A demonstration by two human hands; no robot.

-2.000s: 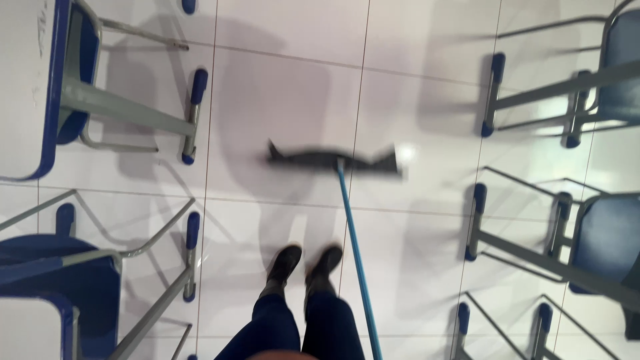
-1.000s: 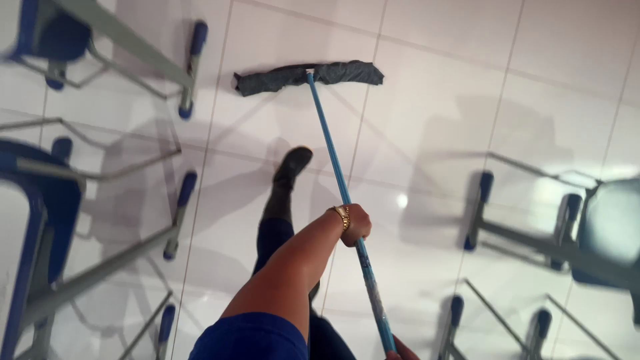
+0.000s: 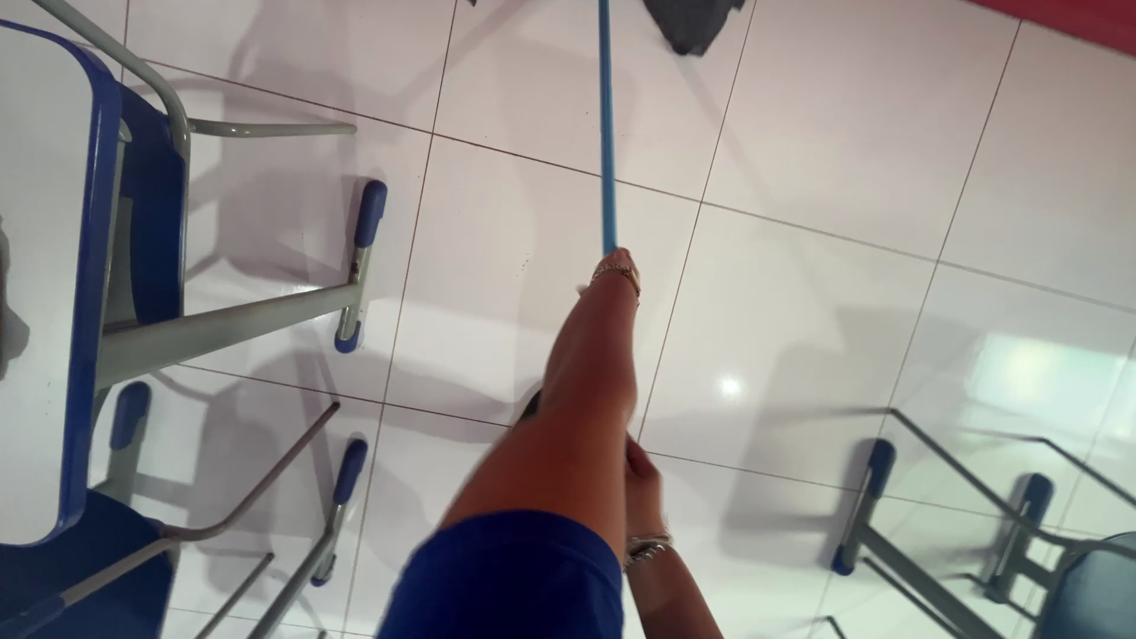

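Observation:
A blue pole (image 3: 607, 133) runs down from the top edge to my left hand (image 3: 620, 264), which is closed around it and wears a bracelet or watch at the wrist. Dark grey cloth (image 3: 692, 27) on the pole's head shows at the top edge, mostly out of view. My left arm, in a blue sleeve, covers the lower pole. Lower down, just right of that arm, my right hand (image 3: 643, 479) is curled in line with the pole, its fingers partly hidden; bracelets circle its wrist.
A white desk with blue edging (image 3: 84, 293) and a blue chair (image 3: 98, 568) stand at the left, their metal legs reaching over the tiled floor (image 3: 799, 311). More metal legs with blue caps (image 3: 879, 466) are at the lower right. A red surface (image 3: 1078, 22) crosses the top right corner.
The cloth-covered head has moved forward, largely out of view. My left arm is now stretched further ahead along the pole, and more of my right hand and forearm shows than one second ago.

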